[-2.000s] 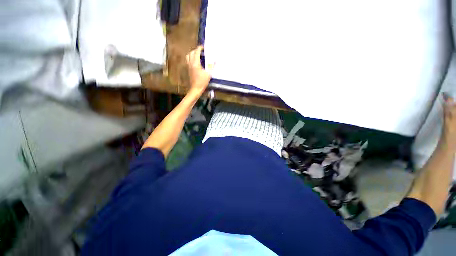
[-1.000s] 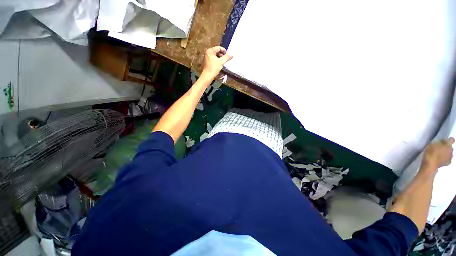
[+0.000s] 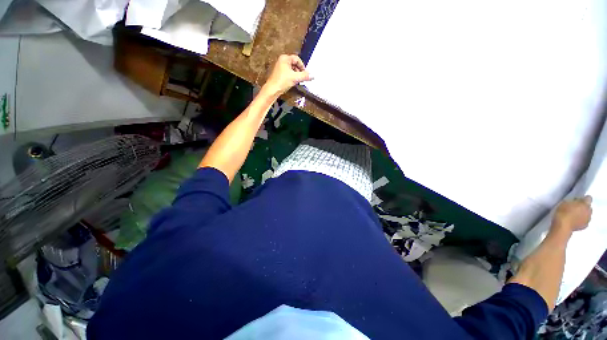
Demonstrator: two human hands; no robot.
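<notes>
A wide plain white sheet (image 3: 466, 86) lies over the navy patterned fabric (image 3: 320, 23), which shows as a narrow strip along its left side. The sheet hangs past the table's near edge on the right. My left hand (image 3: 287, 72) pinches the sheet's near left corner at the table edge, thumb and forefinger together. My right hand (image 3: 572, 214) is closed on the hanging, folded part of the white sheet at the far right; its fingertips are hard to see.
The brown wood-edged table (image 3: 276, 36) holds crumpled white sheets (image 3: 180, 23) at upper left. A wire-caged fan (image 3: 80, 179) and a green bag (image 3: 156, 192) stand at left. Scraps (image 3: 416, 232) litter the green floor; a pale rounded object (image 3: 459, 279) lies near my right arm.
My view has turned and shifted. My left hand went from the table edge to a pinch on the sheet's corner. My right hand, with the sheet, has moved lower and inward in view.
</notes>
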